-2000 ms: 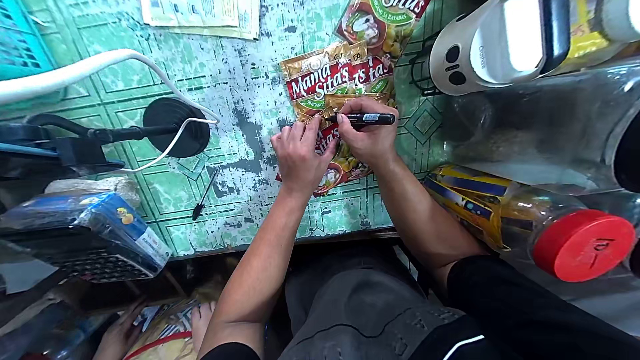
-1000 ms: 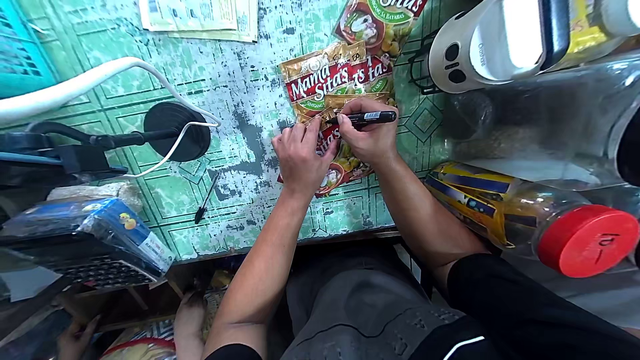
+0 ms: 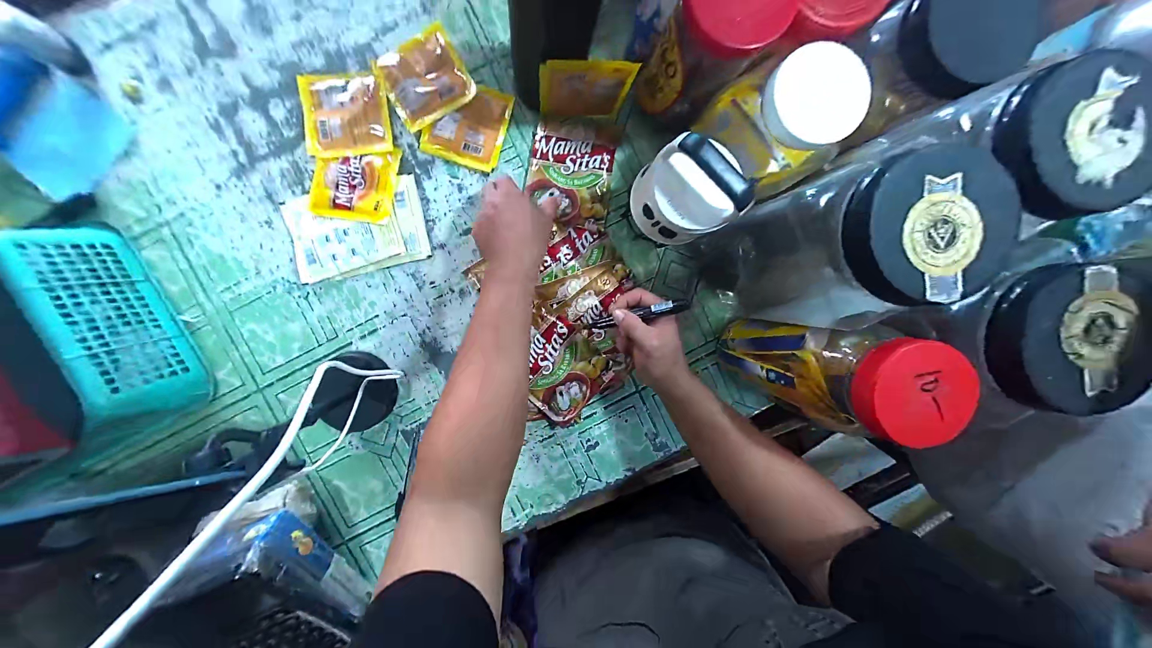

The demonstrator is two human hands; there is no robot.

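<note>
My left hand [image 3: 515,225] is at the left edge of the upper Mama Sita's seasoning packet [image 3: 569,180]; whether its fingers grip the packet cannot be told. Below lie several overlapping Mama Sita's packets [image 3: 551,360] in red, green and gold. In my right hand [image 3: 652,346] is a black marker pen [image 3: 657,310], its tip pointing left over the packets' right side. Yellow-edged sachets [image 3: 346,117] with orange-brown middles lie at the upper left, one of them on printed papers [image 3: 360,238].
A white container [image 3: 684,193] stands right of the packets. Beyond are clear jars with black lids [image 3: 931,225] and one with a red lid [image 3: 913,391]. A turquoise basket [image 3: 126,315], a black round base [image 3: 360,391] and a white cable are at left. Another person's fingers show at the right edge.
My left hand has moved up from the lower packets to the upper one. My right hand still holds the marker. The view has swung, bringing the yellow-edged sachets and more jars into sight.
</note>
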